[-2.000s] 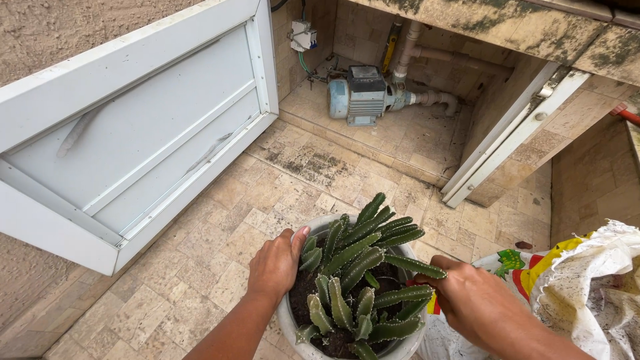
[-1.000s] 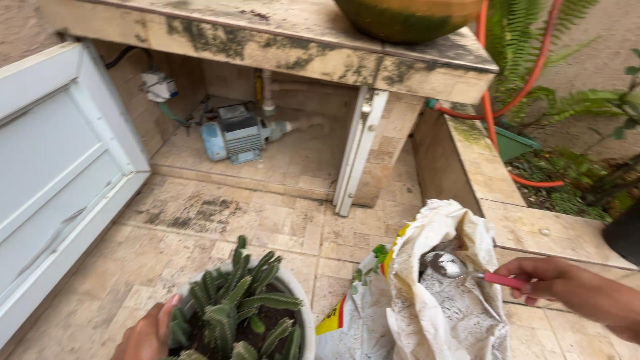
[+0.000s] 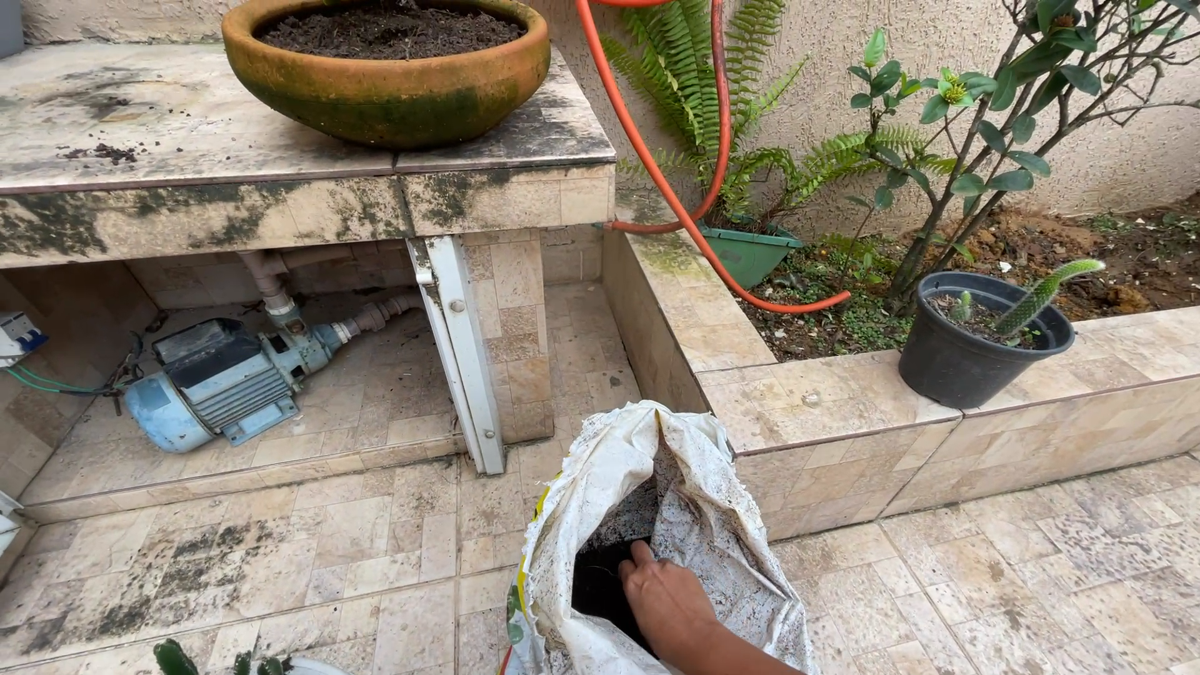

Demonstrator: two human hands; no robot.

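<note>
My right hand (image 3: 661,600) reaches into the mouth of a white woven plastic sack (image 3: 600,469), its fingers curled over dark soil (image 3: 600,586) inside. The fingertips are partly hidden, and whether they grip anything does not show. My left hand is out of the frame. At the bottom left edge, only the tips of a cactus (image 3: 173,658) and a bit of its pale pot's rim (image 3: 314,667) show, to the left of the sack.
A wide clay bowl (image 3: 394,89) of soil stands on the stained tiled counter (image 3: 122,155), above a water pump (image 3: 225,375). An orange hose (image 3: 647,150) hangs by a fern (image 3: 675,84). A black pot (image 3: 975,347) with a small cactus sits on the tiled planter wall (image 3: 844,398).
My right hand left the cactus pot, held a pink-handled scoop at the sack a second ago, and is now inside the sack. My left hand has gone out of view as the view swung right.
</note>
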